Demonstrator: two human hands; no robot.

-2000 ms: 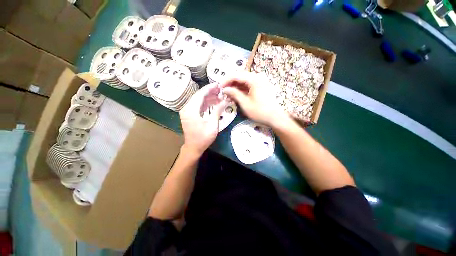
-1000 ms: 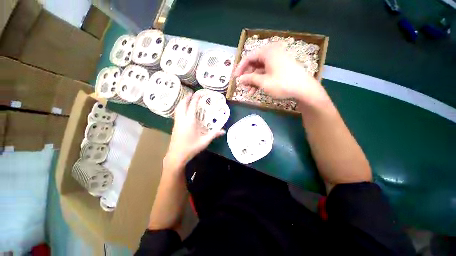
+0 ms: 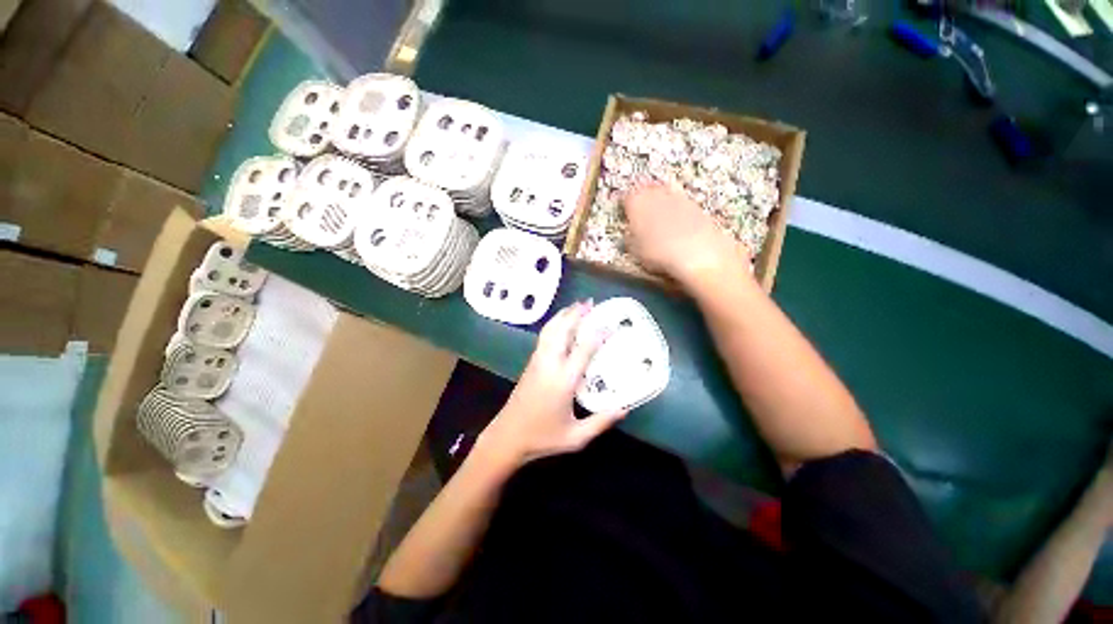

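My left hand [image 3: 555,396] grips the left side of a white cover plate [image 3: 625,356] at the bench's near edge, fingers on its rim. My right hand [image 3: 677,232] reaches into the parts tray [image 3: 792,201], a shallow cardboard box of tiny cream inserts [image 3: 735,173]. Its fingertips are hidden among the pieces, so I cannot tell whether it holds one. A single-looking cover plate [image 3: 513,278] lies left of the held one. Plate stacks [image 3: 409,232] stand in two rows behind it to the left.
An open carton [image 3: 330,457] at the left holds a column of plates [image 3: 220,319] on a whitish liner. Closed cartons lie beyond it. Blue-ended items [image 3: 915,39] lie across the green bench. Another person's forearm [image 3: 1074,549] shows at the lower right edge.
My left hand has let go of the left plate and moved right to the near plate. My right hand went from the plate to the tray, and its fingers are now down in the pieces.
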